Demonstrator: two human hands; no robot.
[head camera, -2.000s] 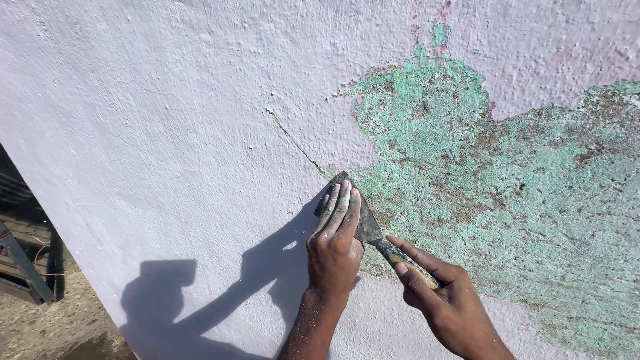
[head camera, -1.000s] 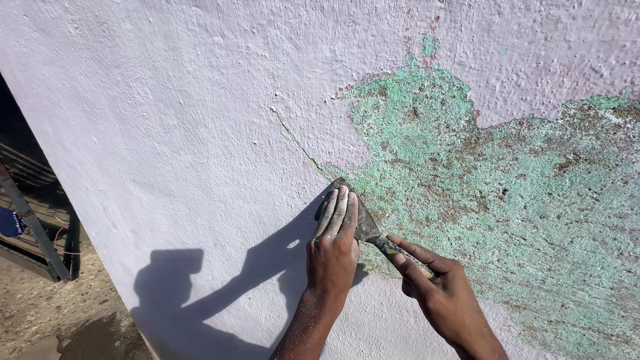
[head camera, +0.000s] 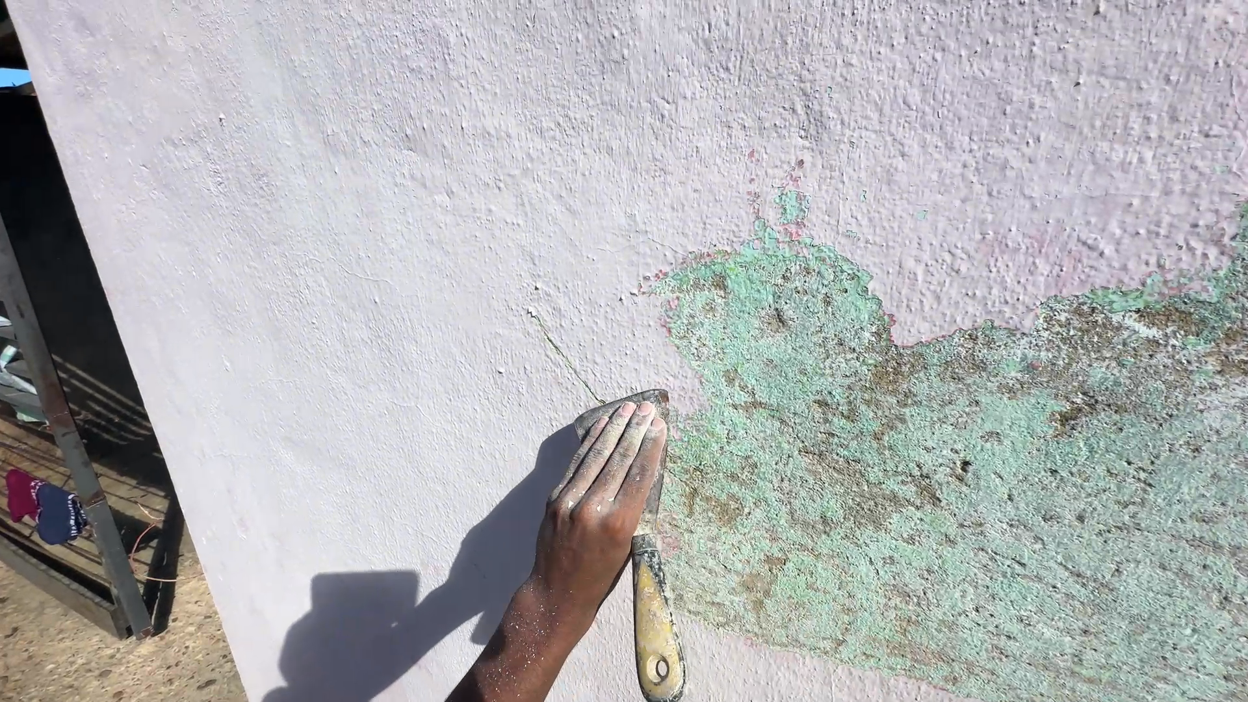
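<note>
A paint scraper (head camera: 651, 585) with a worn yellow and black handle lies against the pale lilac plaster wall (head camera: 370, 244), its handle pointing down. Over its metal blade, my left hand (head camera: 597, 497) presses with dusty fingers extended and close together. The blade's top edge sits at the lower end of a thin crack (head camera: 565, 359) in the paint. Right of the blade spreads a rough patch of exposed green paint (head camera: 877, 487) with brown spots. Nothing grips the handle, and my right hand is out of the frame.
Beyond the wall's left edge stand a dark metal frame (head camera: 73, 439) and slats, with red and blue cloth (head camera: 58, 512) among them. Rough ground (head camera: 117, 668) shows below. A shadow (head camera: 361, 624) of a person falls on the lower wall.
My right hand has let go of the scraper handle and left the view. The handle has swung from pointing down and right to nearly straight down. My left hand remains on the blade.
</note>
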